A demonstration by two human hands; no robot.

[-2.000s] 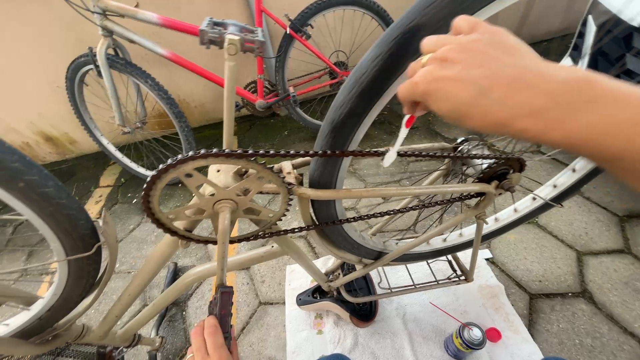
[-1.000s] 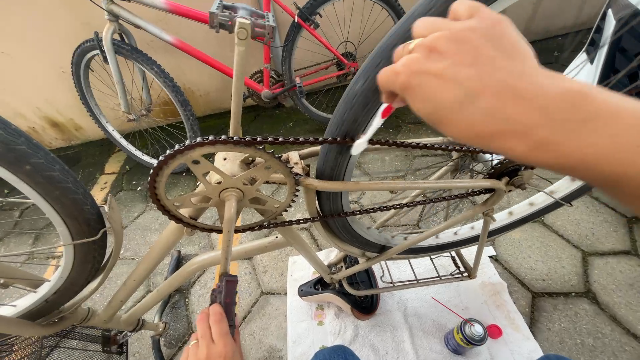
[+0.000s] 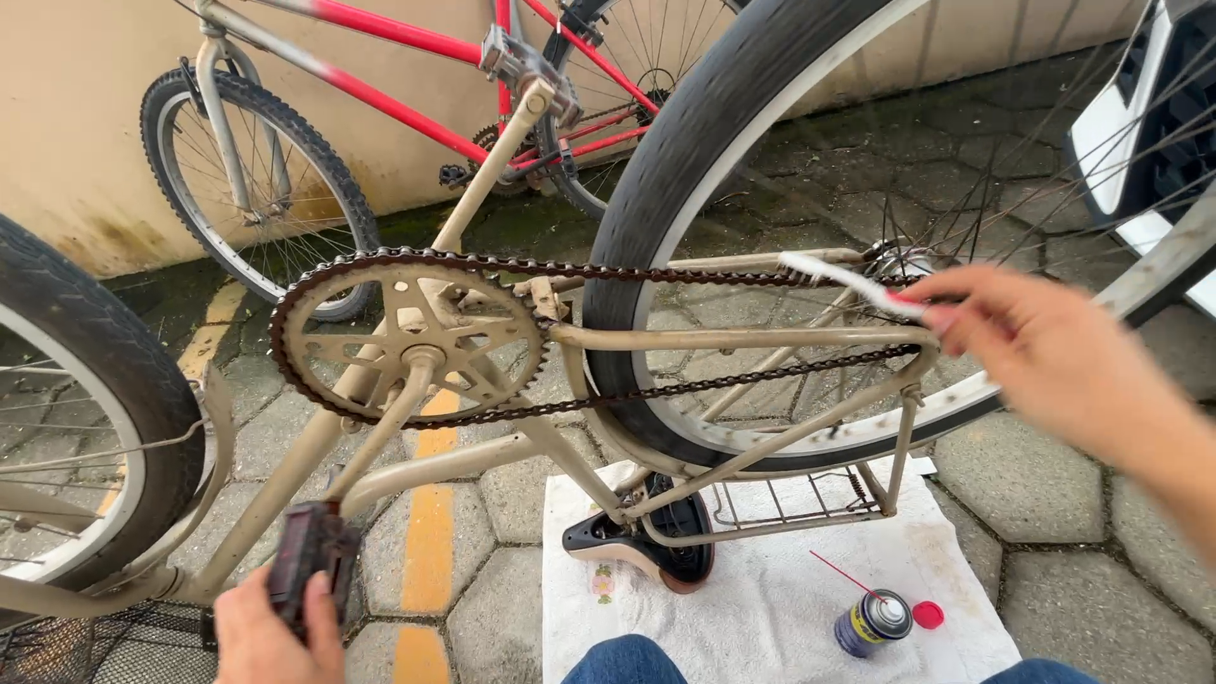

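Note:
A beige bicycle rests upside down, its saddle (image 3: 655, 537) on a white towel (image 3: 760, 608). My left hand (image 3: 280, 627) holds the near pedal (image 3: 313, 560), at the lower end of the crank arm by the chainring (image 3: 413, 347). In my right hand (image 3: 1016, 332) is a white and red toothbrush (image 3: 845, 275), its bristle end at the upper run of the chain (image 3: 570, 270), near the rear hub. The chain runs between the chainring and the rear wheel (image 3: 632, 237). My right hand hides the rear sprocket.
On the towel stand a WD-40 spray can (image 3: 874, 622) with a red straw and, beside it, a red cap (image 3: 928, 615). A red and silver bicycle (image 3: 399, 104) leans by the wall. A wire basket (image 3: 104, 646) lies low at the left. Hexagonal paving surrounds the towel.
My right hand with the toothbrush has moved right along the upper chain, toward the rear hub. The pedal in my left hand has shifted left, and the crank has turned.

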